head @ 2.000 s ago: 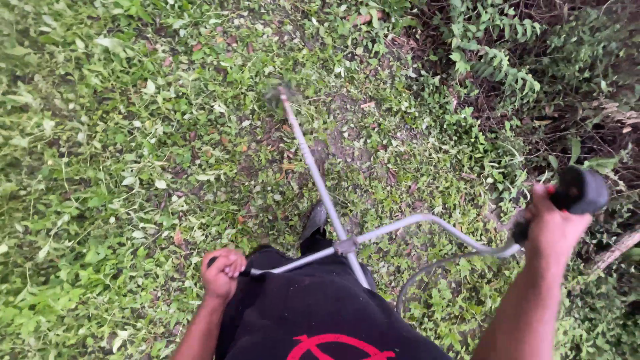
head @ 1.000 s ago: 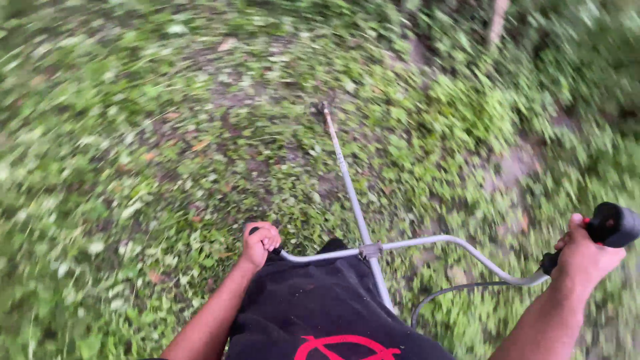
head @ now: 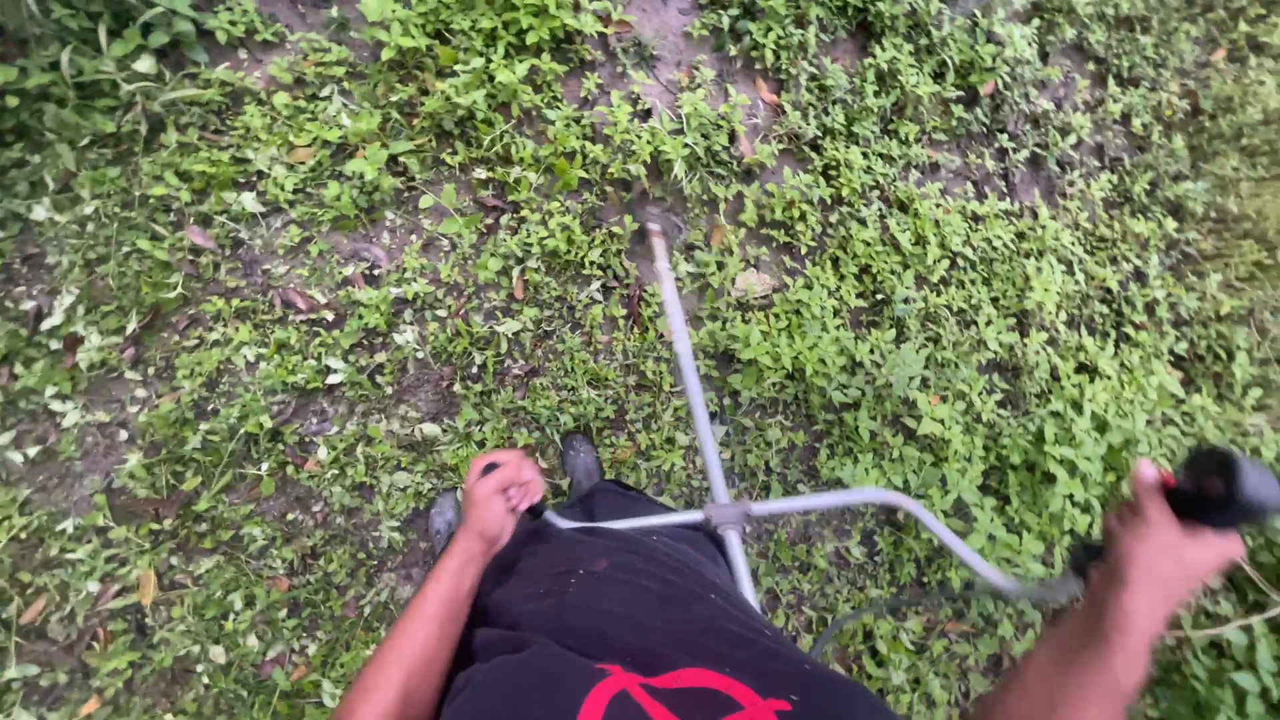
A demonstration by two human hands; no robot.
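My left hand [head: 500,497] is closed around the left grip of a brush cutter's handlebar [head: 850,500]. At the right, my right hand [head: 1160,560] holds the black throttle grip [head: 1205,490], which has a red part on it. The grey metal shaft [head: 690,370] runs from beside my dark shirt up through the clamp [head: 727,515] where the handlebar crosses it. Its cutting head [head: 655,220] is low among the leaves near the upper middle, blurred, so its exact form cannot be told. A dark cable curves below the handlebar.
Low green weeds [head: 930,370] cover the ground, with bare soil [head: 660,40] showing in patches and fallen brown leaves scattered about. A pale stone-like lump [head: 753,283] lies right of the cutting head. My dark boots [head: 580,462] stand near my left hand. Taller plants grow at the upper left.
The view has swung to different ground, and the brush at the right edge has left it. Both hands have kept their hold on the handlebar. Both boots now show beside my left hand.
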